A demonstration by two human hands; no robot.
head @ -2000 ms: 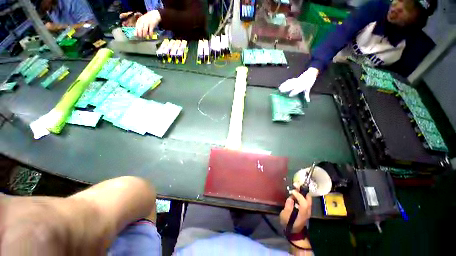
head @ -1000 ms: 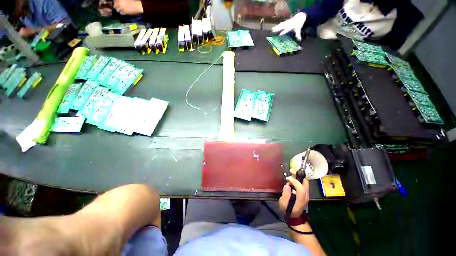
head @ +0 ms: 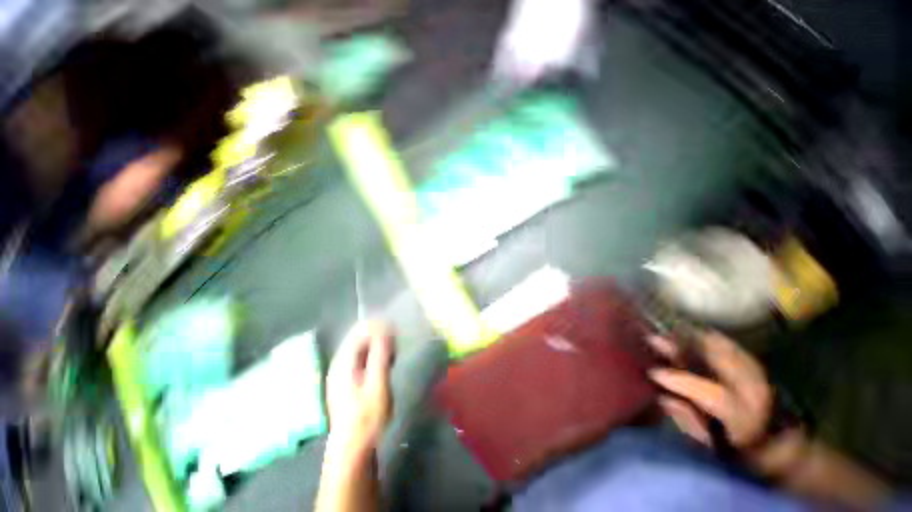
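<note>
The whole view is blurred and tilted. My left hand (head: 360, 385) is over the bench, left of the dark-red pad (head: 550, 385), with its fingers pinched. A faint thin strand of solder wire (head: 360, 290) rises from its fingertips. My right hand (head: 720, 385) is at the pad's right edge, below the off-white cup (head: 715, 275), with fingers curled around the soldering iron, which is barely visible in the blur. The pad bears no board. A row of green circuit boards (head: 520, 165) lies beyond the yellow-green bar (head: 405, 230).
More green boards (head: 255, 405) lie left of my left hand, beside another yellow-green bar (head: 140, 420). A yellow sponge (head: 805, 280) is right of the cup. Blurred yellow and white components (head: 235, 150) and a co-worker's hand (head: 135, 190) are at upper left. A white-gloved hand (head: 545, 35) is at top.
The view has swung and tilted. My left hand has come into view over the bench, at the solder wire that lay loose there. More boards now lie beyond the middle bar.
</note>
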